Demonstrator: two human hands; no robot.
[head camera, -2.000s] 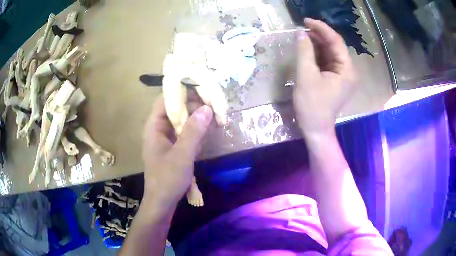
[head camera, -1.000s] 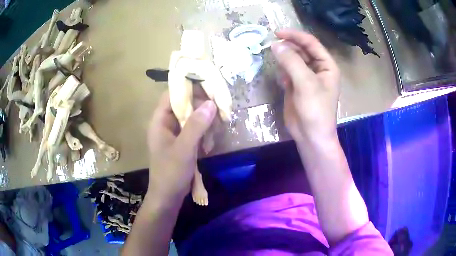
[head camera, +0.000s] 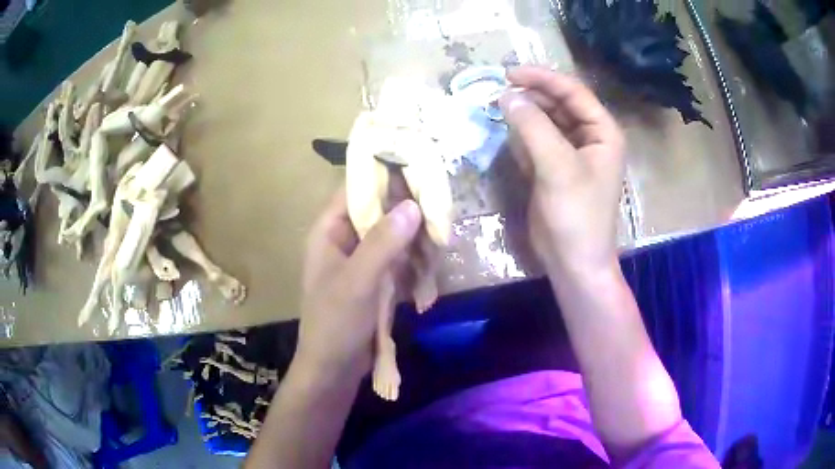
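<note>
My left hand (head camera: 362, 256) holds a cream figure lower body (head camera: 364, 179) by the thighs, waist block up and bare feet hanging past the bench edge. A small black hip piece (head camera: 330, 151) sticks out at its left side. My right hand (head camera: 572, 156) pinches a thin pale stick (head camera: 503, 94), probably a glue applicator, over a white-bluish glue patch with a round rim (head camera: 478, 81). The stick is hard to see in the glare. The patch lies on a stained pale work pad (head camera: 458, 201), beside the waist block.
Cream lower bodies (head camera: 137, 211) are piled at left. Black jagged pieces (head camera: 632, 55) lie at back right, beside a metal-edged glassy box (head camera: 787, 82). Below the bench are a basket of cream-and-black legs (head camera: 229, 385) and a blue crate (head camera: 769, 302). A green belt (head camera: 82, 46) runs at far left.
The right hand has moved left and down with the stick, towards the glue patch. The left hand still holds the lower body; the whole view has shifted slightly.
</note>
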